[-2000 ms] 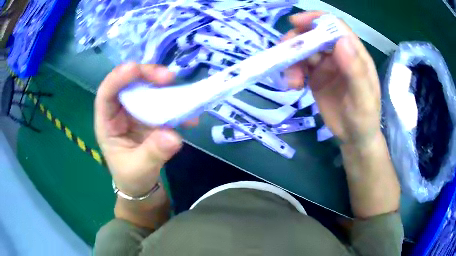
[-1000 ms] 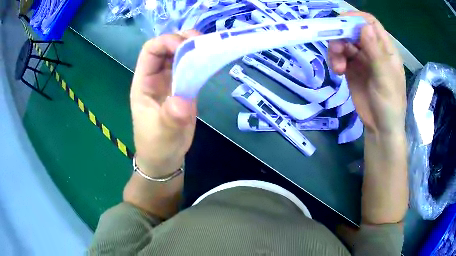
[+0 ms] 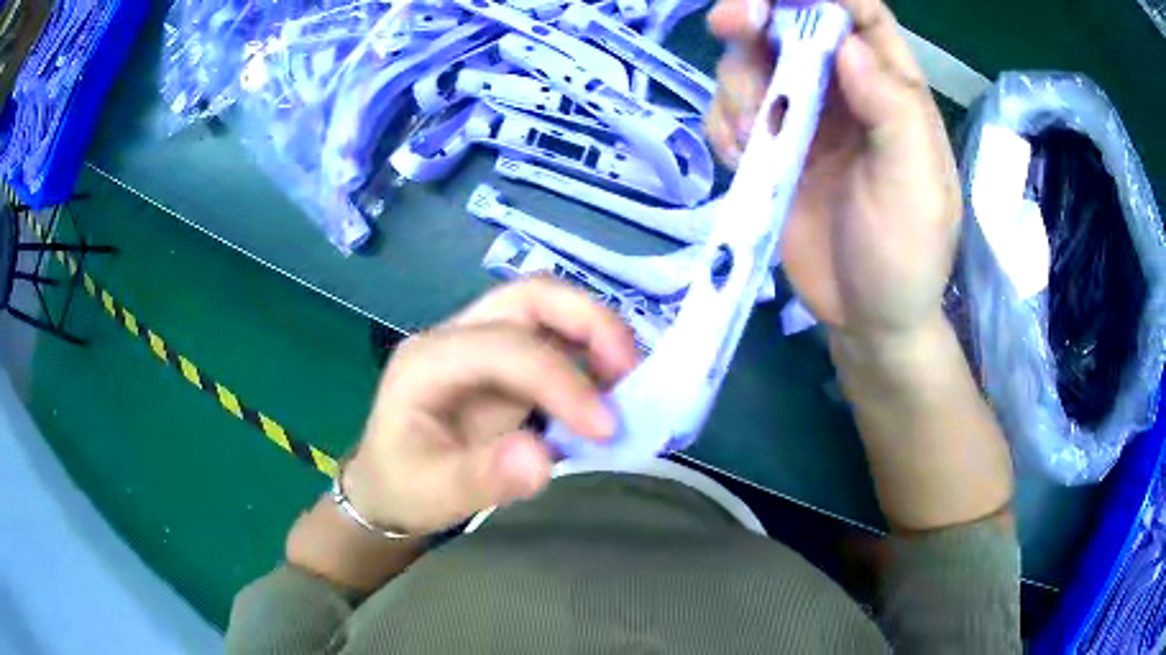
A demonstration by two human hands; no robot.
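Note:
A pale lavender handle shell [image 3: 731, 275] is held up in front of me, slanting from upper right to lower left, with small oval holes along it. My right hand [image 3: 859, 179] is closed around its narrow ribbed upper end. My left hand [image 3: 480, 403] is at its wide lower end, with fingertips touching or very close to it; the fingers are partly spread. A loose pile of shells [image 3: 601, 141] lies on the green bench behind, partly hidden by the held shell and my hands.
A clear bag of shells [image 3: 275, 115] lies at upper left. A blue tray [image 3: 79, 109] with lavender parts is at far left; another blue tray [image 3: 1110, 563] is at lower right. An open clear bag [image 3: 995, 320] with black strips stands at right. Yellow-black tape [image 3: 192, 371] marks the floor.
The held shell has turned from nearly level to steeply slanted. My left hand has moved down and its grip has loosened. My right hand stays on the narrow end.

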